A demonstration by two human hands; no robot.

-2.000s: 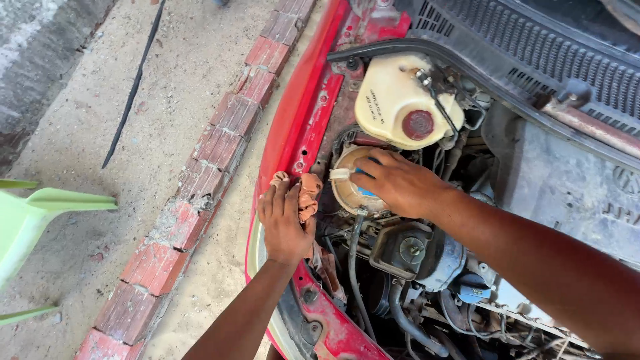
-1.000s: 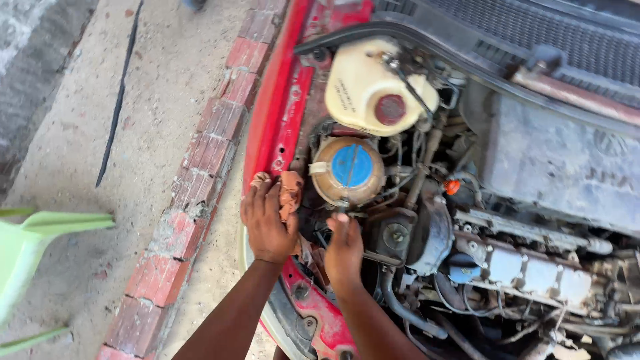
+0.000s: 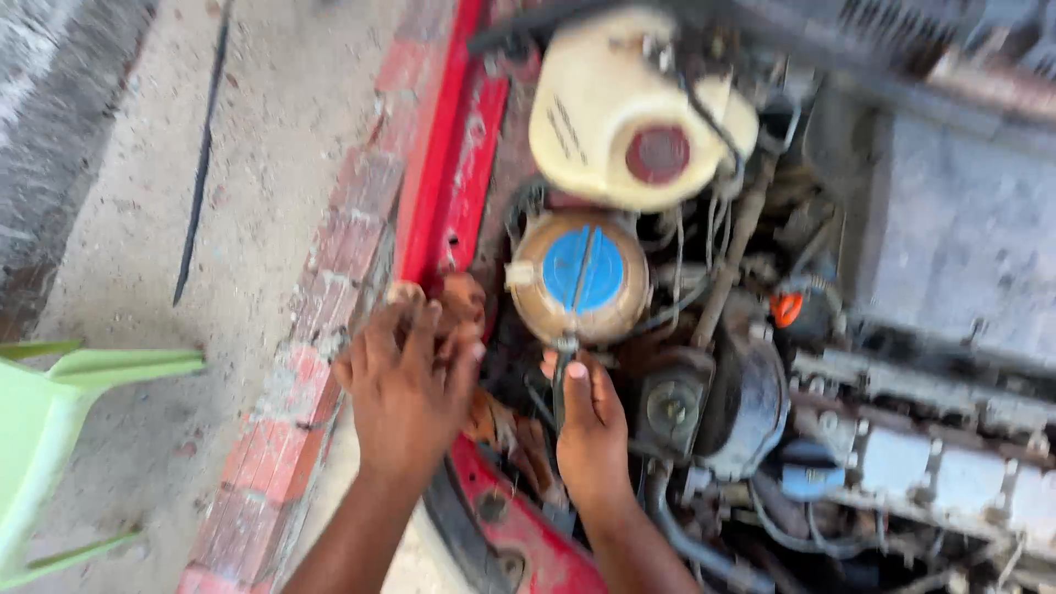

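A round, brown-stained coolant reservoir (image 3: 528, 309) with a blue screw cap (image 3: 582, 270) sits in a car's engine bay, just below a cream fluid tank (image 3: 590, 99) with a dark red cap (image 3: 657, 154). My right hand (image 3: 590, 421) grips a thin black hose (image 3: 561, 384) between thumb and fingers, where it meets the reservoir's lower side. To the left, my left hand (image 3: 412, 379) rests over a crumpled orange-brown cloth (image 3: 462, 301) on the red fender edge. How tightly its fingers close on the cloth is blurred.
The red fender rail (image 3: 437, 157) runs along the left of the bay, with a brick border (image 3: 318, 330) beyond it. A pale green plastic chair (image 3: 49, 429) stands at far left. A brake fluid reservoir (image 3: 672, 408) and the engine (image 3: 924, 462) lie to the right.
My right hand has left the blue cap, where it was two seconds ago, and is now at the hose below the reservoir. My left hand stays by the cloth. The view has come nearer.
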